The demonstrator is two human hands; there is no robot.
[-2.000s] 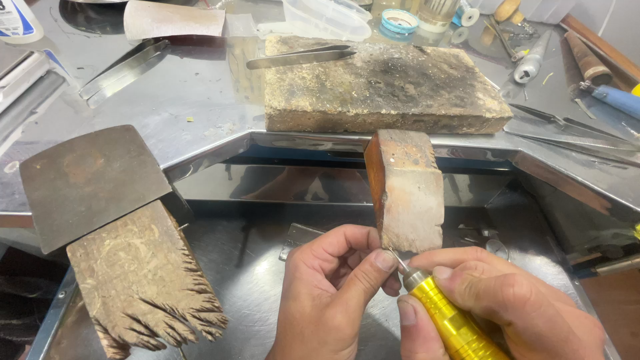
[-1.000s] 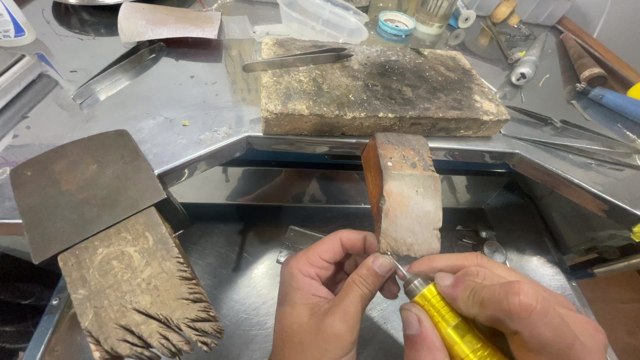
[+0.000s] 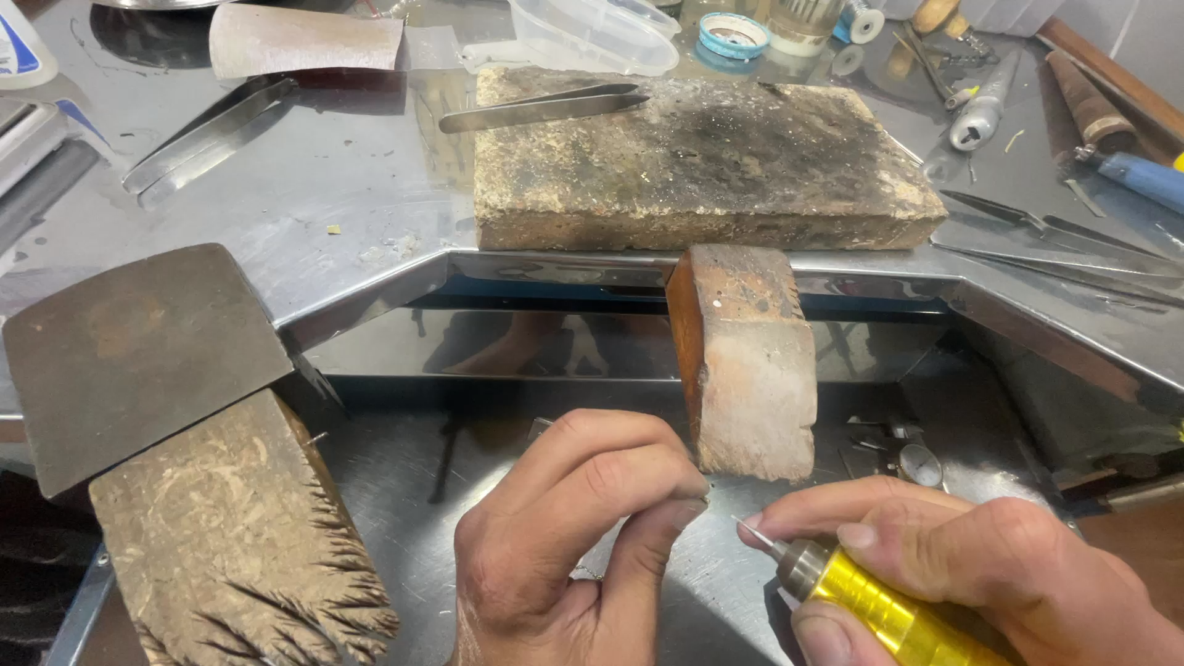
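At the lower right my right hand [image 3: 980, 564] is closed around a yellow rotary handpiece [image 3: 879, 601], whose thin metal bit points up and left. My left hand [image 3: 573, 527], just left of the bit's tip, pinches thumb against fingers; a tiny dark edge shows at the fingertips, too small to name. A bit of fine chain seems to show below its curled fingers. The bit and the left fingertips are apart. Above and between the hands juts a worn wooden bench pin [image 3: 754, 388], which neither hand clearly touches.
A scorched soldering block [image 3: 703, 176] lies behind the pin with tweezers [image 3: 546, 107] on it. More tweezers [image 3: 208, 129] lie at the left. A notched wooden block [image 3: 231, 518] and a dark metal plate [image 3: 139, 351] stand at the near left. Small metal parts [image 3: 916, 462] lie in the tray below.
My left hand has turned and lifted away from the bench pin's end, its fingers now curled over. The handpiece's bit, earlier at the left fingertips, is now apart from them.
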